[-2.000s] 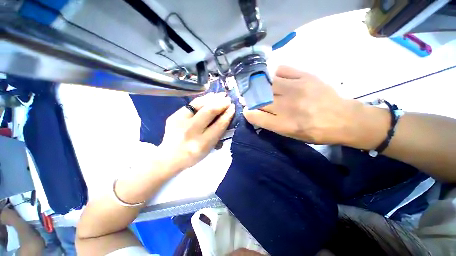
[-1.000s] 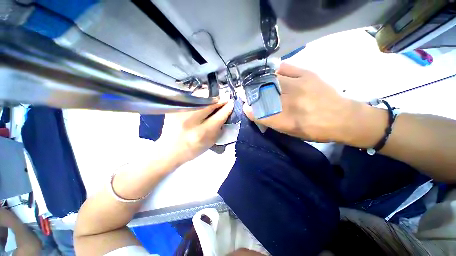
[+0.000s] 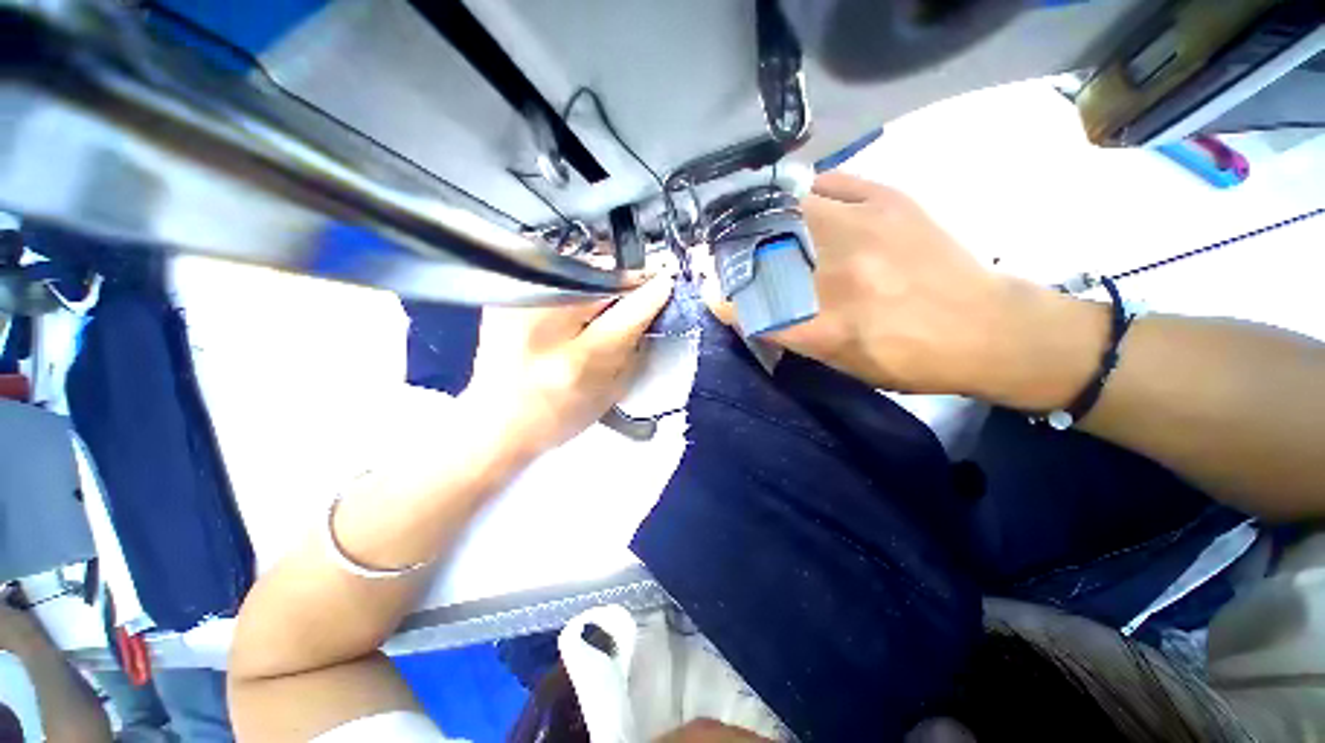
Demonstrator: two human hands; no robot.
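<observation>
A dark navy fabric panel (image 3: 814, 508) runs from under the sewing machine's needle area down over the table edge to the lap. My left hand (image 3: 560, 356) lies left of the needle area, its fingertips pressing the fabric's upper end beside the foot. My right hand (image 3: 916, 290) is on the other side, fingers on the fabric, partly hidden behind the blue-grey attachment (image 3: 778, 283). The needle and foot are too small and cluttered to make out clearly. A smaller navy piece (image 3: 440, 346) shows behind my left hand.
The machine head (image 3: 669, 87) spans the top, with a shiny metal part at upper left. A navy bundle (image 3: 153, 450) lies at left, near a red-handled tool (image 3: 134, 656). A pink and blue tool (image 3: 1218, 160) is upper right. Another person's arm (image 3: 51, 675) shows at lower left.
My left hand's fingers have flattened and shifted slightly up and left from the fabric edge, uncovering a pale plate below. The view has shifted slightly. My right hand stays by the attachment.
</observation>
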